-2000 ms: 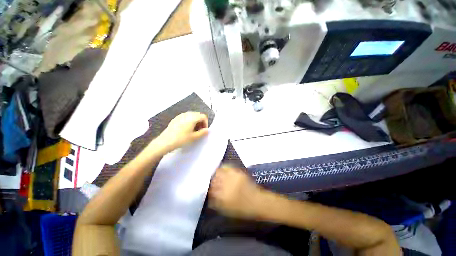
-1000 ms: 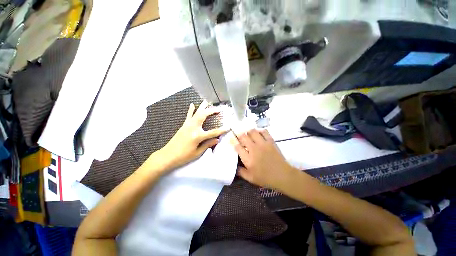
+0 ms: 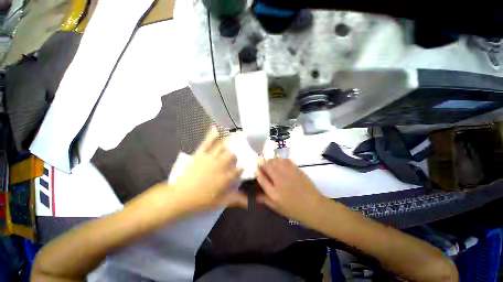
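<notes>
A dark textured panel [image 3: 143,148] lies on the white table, left of the needle area. A white-backed panel [image 3: 171,248] runs from under my left forearm toward the needle. More dark textured fabric [image 3: 248,234] hangs at the table's front edge below my hands. My left hand [image 3: 212,171] is blurred and rests on the panels just left of the needle. My right hand [image 3: 284,184] pinches the fabric edge in front of the presser foot [image 3: 281,146] of the sewing machine [image 3: 353,66]. The pale guard [image 3: 252,110] hides the needle.
A stack of white cut panels [image 3: 83,88] and a dark panel pile [image 3: 36,88] lie left. Dark strips [image 3: 386,157] and a brown open box [image 3: 469,157] lie right. The ruled edge [image 3: 408,206] crosses the front right; a blue crate [image 3: 485,259] is below.
Both hands came together at the needle, my right hand moving up from the front edge. The fabric shifted and folded under my left hand. The machine head appears larger and nearer.
</notes>
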